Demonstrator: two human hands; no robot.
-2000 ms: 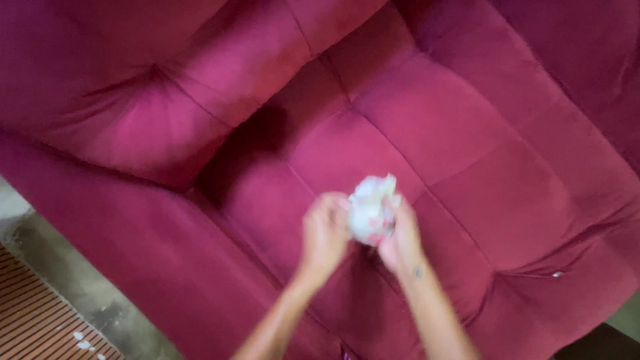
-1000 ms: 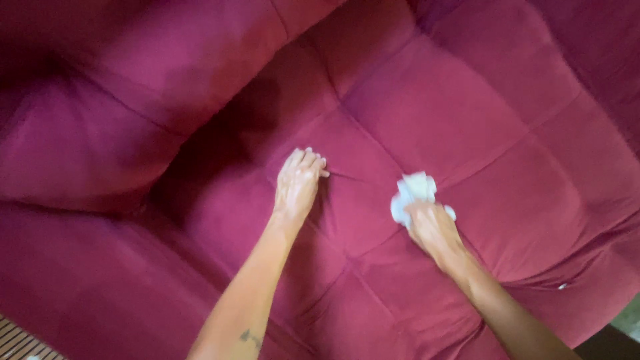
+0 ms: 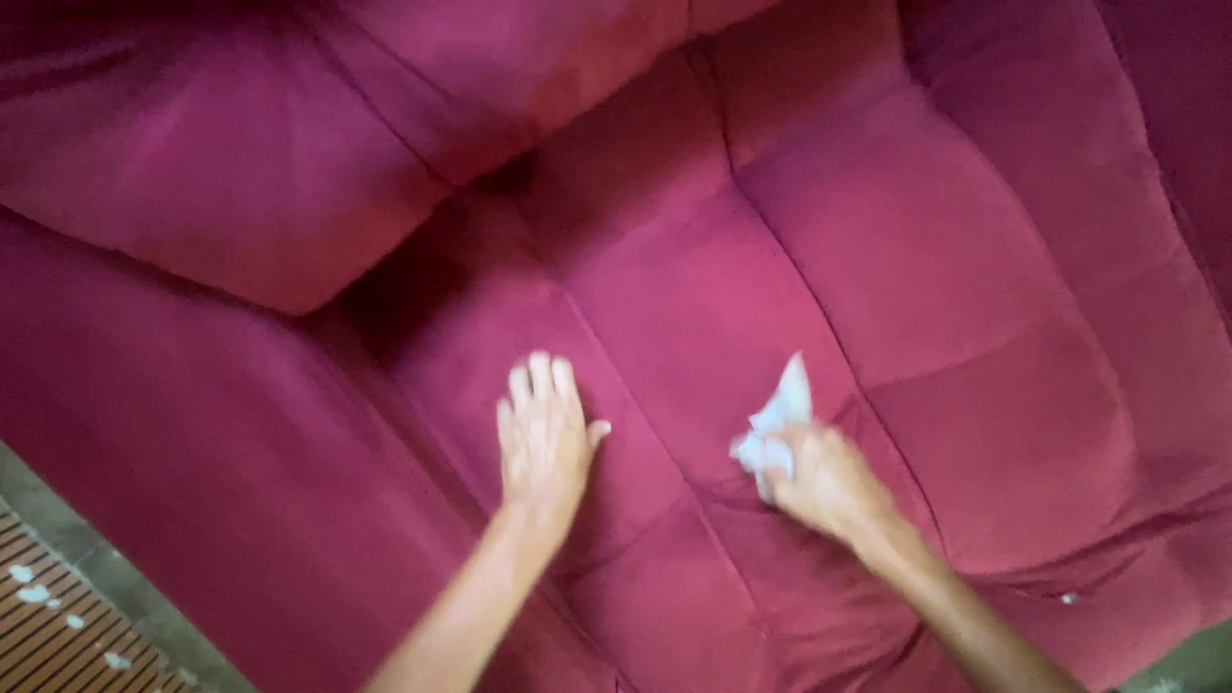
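Note:
A sofa seat cushion in red upholstery (image 3: 674,279), with stitched seams, fills the middle of the head view. My left hand (image 3: 546,438) lies palm down on it with the fingers extended and a little apart, holding nothing. To the right, my right hand (image 3: 818,476) grips a crumpled white cloth or wipe (image 3: 784,414) against the cushion. One corner of the white piece sticks up past the fingers. The palm side of each hand is hidden, and the right hand is slightly blurred.
The sofa's backrest cushion (image 3: 289,144) rises at the upper left, and its armrest (image 3: 192,433) runs along the left. At the lower left is a slatted brown surface (image 3: 67,626) with several white bits. A small white speck (image 3: 1068,599) lies near the seat's lower right edge.
Two seconds ago both hands were together at the crumpled white piece. They are now apart: the left hand lies flat on the seat, while the right holds the white piece against it.

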